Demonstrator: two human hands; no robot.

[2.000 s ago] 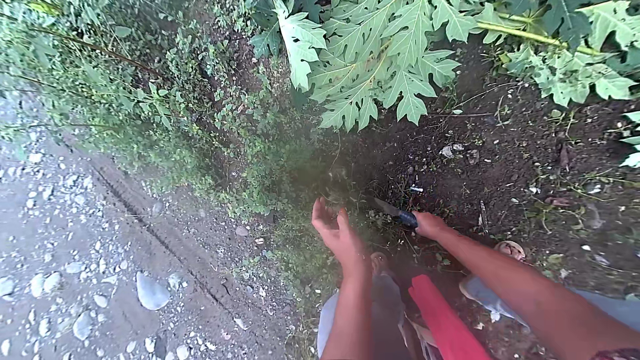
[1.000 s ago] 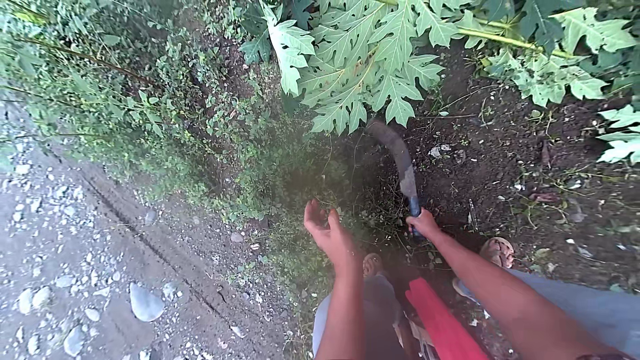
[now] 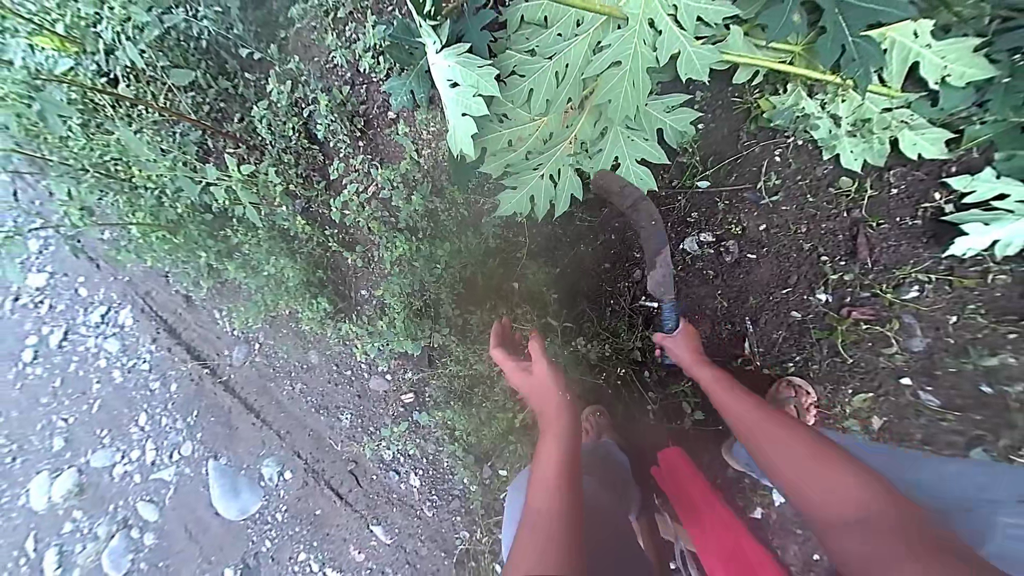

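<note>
My right hand (image 3: 682,346) grips the dark wrapped handle of a curved machete (image 3: 650,232) with a broad, dull blade. The blade points away from me, and its tip lies at the lower edge of a large lobed leaf (image 3: 560,112), over dark soil. To the left, my left hand (image 3: 530,370) is held palm up with its fingers apart and slightly curled, holding nothing. It is over low, fine-leaved weeds (image 3: 472,320), which look blurred near the fingers.
Leafy undergrowth (image 3: 240,160) fills the upper left. A gravelly dirt track with a pale stone (image 3: 234,490) runs along the left. My sandalled foot (image 3: 794,400) stands on the dark soil (image 3: 784,272) at right. A red cloth-like strip (image 3: 712,512) hangs between my forearms.
Two seconds ago the machete's blade was mostly hard to see beyond its handle; now its full curve shows, pointing away from me. The left hand stays raised with its fingers apart.
</note>
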